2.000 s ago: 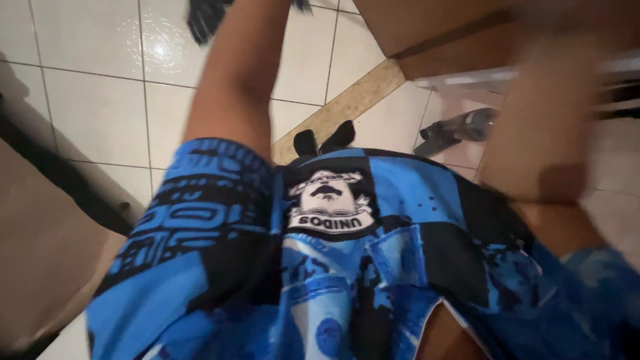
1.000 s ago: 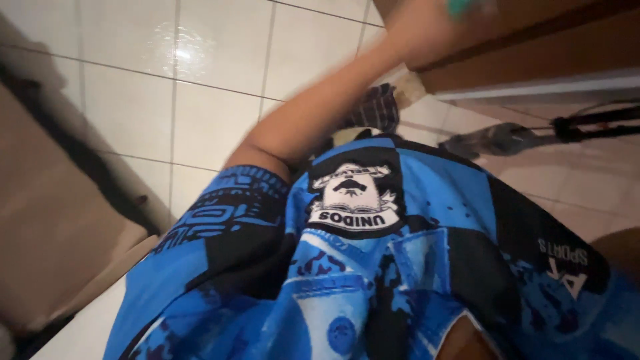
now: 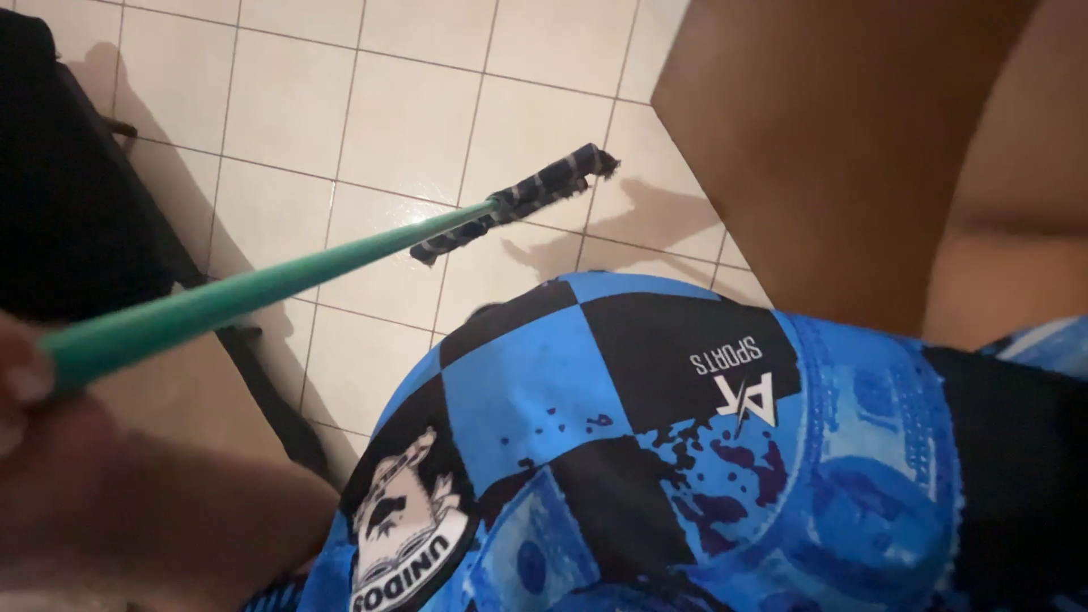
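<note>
My left hand, blurred and cut off by the left edge, is closed around the upper end of a green pole. The pole slants up and right across the view. At its far end is a crosswise head wrapped in a dark checkered cloth, over the pale tiled floor. The cloth's ends look rolled and frayed. My right forearm shows blurred along the right edge, but its hand is out of view, so what it holds or touches is hidden.
A brown panel-like surface stands at the right, its edge slanting across the tiles. At the left is a black object beside a beige surface with a dark edge. Shadows fall on the floor. My blue-and-black shirt fills the lower middle.
My left hand has moved from the top centre to the left edge, with the green pole now plainly seen in it. The cloth-wrapped head is farther out from my body. The view has shifted.
</note>
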